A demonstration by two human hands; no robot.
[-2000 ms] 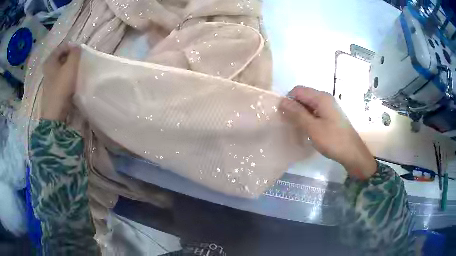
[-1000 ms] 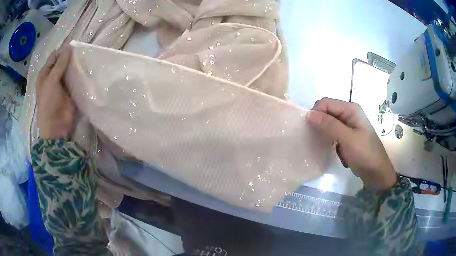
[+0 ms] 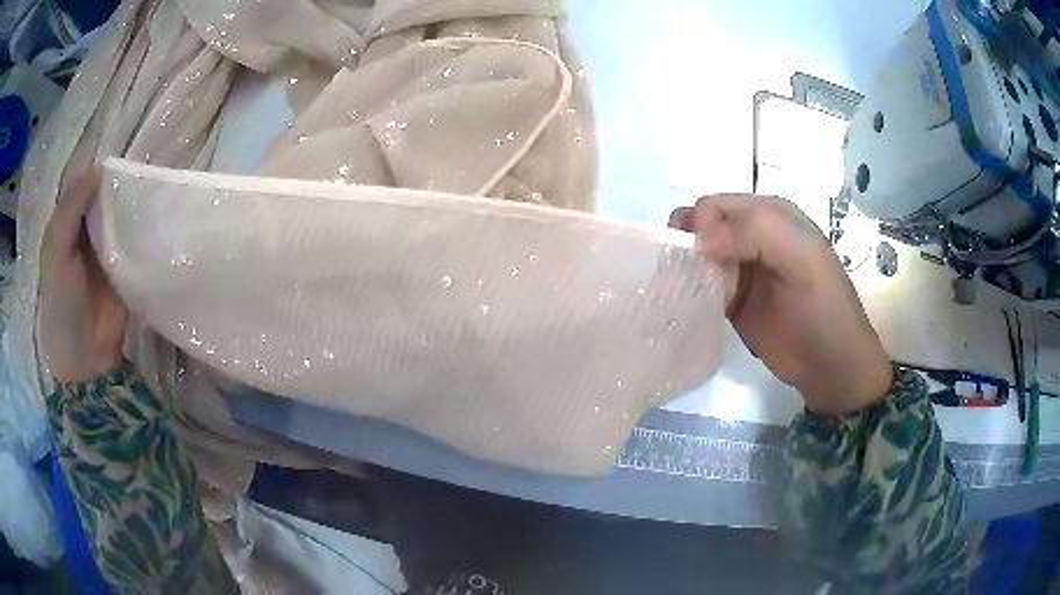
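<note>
A sheer, glittery beige garment panel is stretched between my two hands above the table's front edge. Its pale bound edge runs along the top from hand to hand. My left hand holds the left end, its fingers partly hidden behind the fabric. My right hand pinches the right end of the bound edge between thumb and fingers. More of the glitter fabric lies piled behind the panel, with a curved bound edge on top.
The sewing machine head stands at the right, its lamp shining on the bed plate. Snips, dark tweezers and a green-handled tool lie at the far right. A ruler runs along the front edge.
The view has shifted. Both hands still hold the panel; its bound edge now slopes less steeply, with the left end lower in the picture.
</note>
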